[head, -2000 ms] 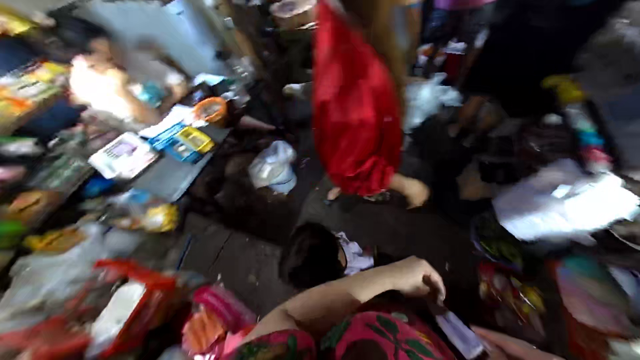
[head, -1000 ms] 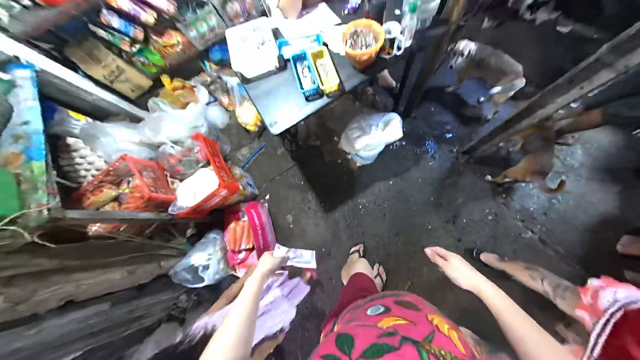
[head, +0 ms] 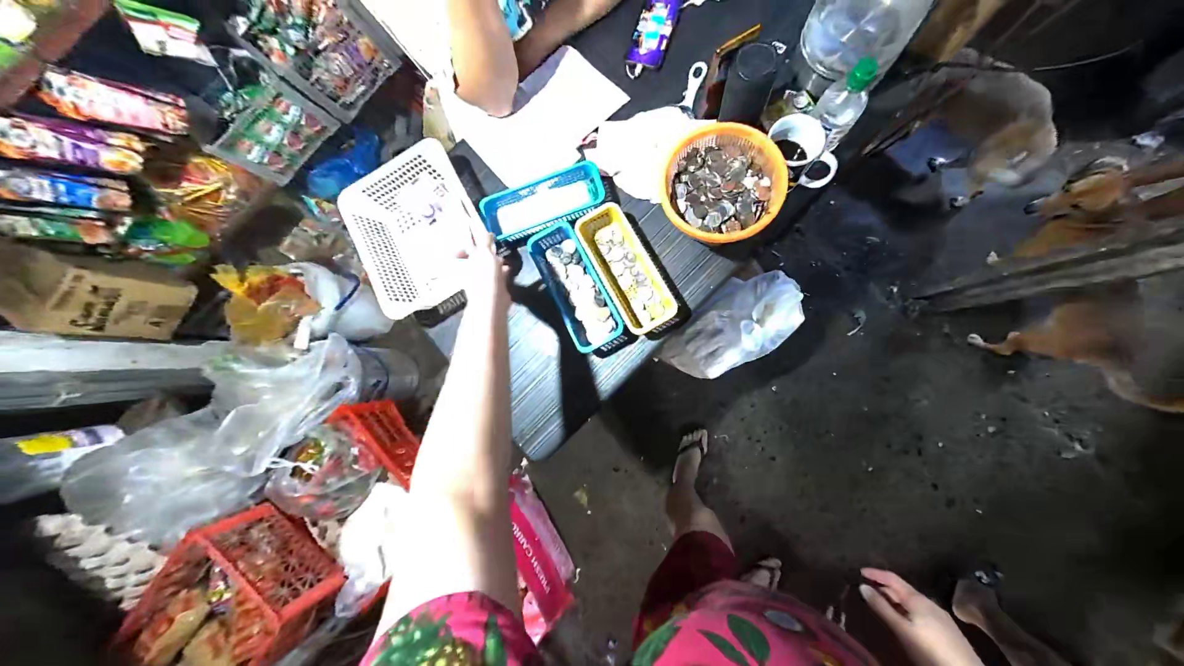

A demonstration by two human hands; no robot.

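Note:
My left hand (head: 483,264) is at the right rim of a white plastic basket (head: 359,199), partly washed out by glare; whether its fingers hold anything cannot be told. A purplish banknote (head: 427,215) shows inside that basket. Beside my hand are a blue basket (head: 597,178) with pale contents, another blue basket (head: 618,331) of coins and a yellow basket (head: 672,314) of coins. Farther right, a round orange basket (head: 779,176) holds many coins. My right hand (head: 902,601) hangs low over the floor, fingers apart, with nothing seen in it.
The baskets stand on a dark table (head: 546,407). Another person's forearm (head: 483,55) rests on papers at its far side. A white mug (head: 797,139) and bottles stand at the right. A plastic bag (head: 740,324) is beside the table, red crates (head: 268,573) lower left, dogs at right.
My left hand, which held a banknote one second ago, has moved forward to the white basket. The view has shifted toward the table.

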